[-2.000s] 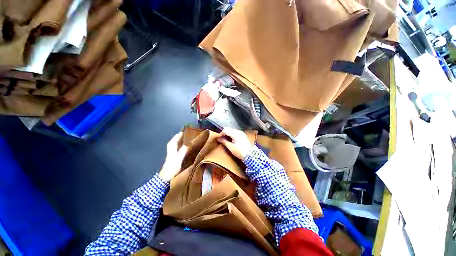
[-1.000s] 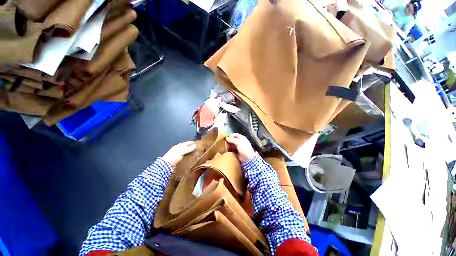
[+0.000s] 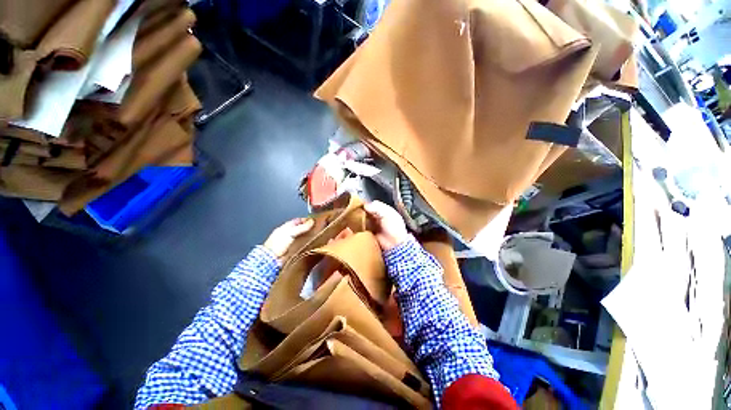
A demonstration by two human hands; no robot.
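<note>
A folded, layered bundle of brown panels (image 3: 321, 344) lies on my dark-aproned lap, with something white and orange showing between its layers. My left hand (image 3: 287, 239) holds the far left edge of the bundle's upper panel. My right hand (image 3: 386, 224) grips the same panel at its far right edge, close to my left hand. The fingertips of both hands are partly hidden by the brown material. A small dark patch (image 3: 412, 381) shows near the bundle's lower right edge.
Large brown panels (image 3: 449, 104) with a black strip (image 3: 553, 134) drape ahead. A brown stack (image 3: 152, 120) stands left above a blue bin (image 3: 132, 204). At right are a white bucket (image 3: 513, 264) and a yellow-edged table (image 3: 621, 320) with white paper (image 3: 665, 296). A red-and-white item (image 3: 325, 184) lies ahead.
Since two seconds ago, the bundle's upper panel has shifted and its folds have opened differently. My left hand has turned inward over the panel's edge. Both hands keep their hold.
</note>
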